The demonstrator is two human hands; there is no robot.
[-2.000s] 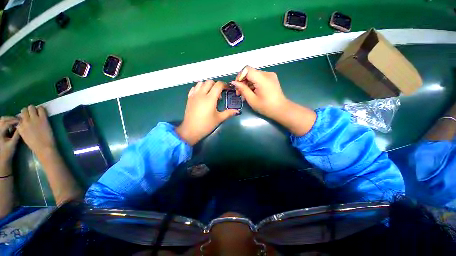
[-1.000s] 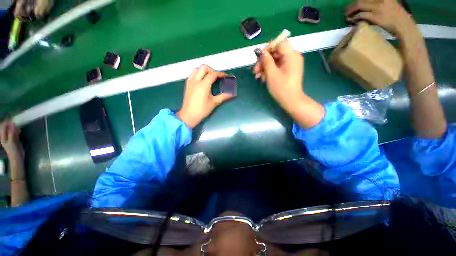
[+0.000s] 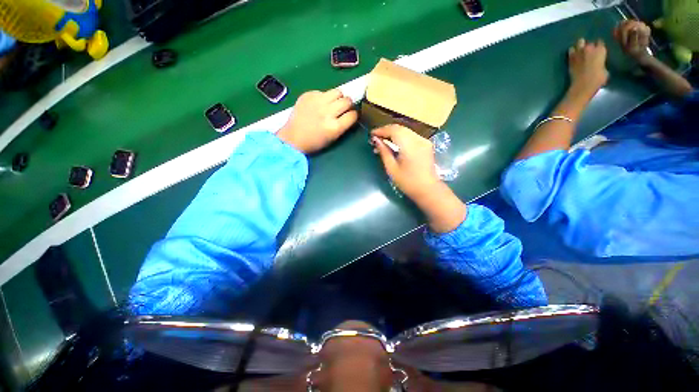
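My left hand (image 3: 316, 121) is at the white rail, fingers curled down beside the left side of the open cardboard box (image 3: 418, 93). Its fingertips are hidden, and I cannot tell whether it holds anything. My right hand (image 3: 411, 162) is just in front of the box, its thumb and fingers closed on a thin pale tool (image 3: 389, 144), only a short part of which shows. No watch body shows in either hand. Smartwatch bodies lie on the green belt, the closest being one beyond my left hand (image 3: 345, 57) and another to its left (image 3: 272, 88).
A clear plastic bag (image 3: 444, 161) lies by the box, partly behind my right hand. A black flat object (image 3: 61, 283) lies at left. A person in a blue smock (image 3: 613, 191) sits at right, hands on the bench. A yellow fan (image 3: 34, 19) stands across the belt.
The view has swung right. My left hand, earlier holding a watch body, is now beside the box, and that body no longer shows. The neighbour's hand has left the box, which now shows its flap open.
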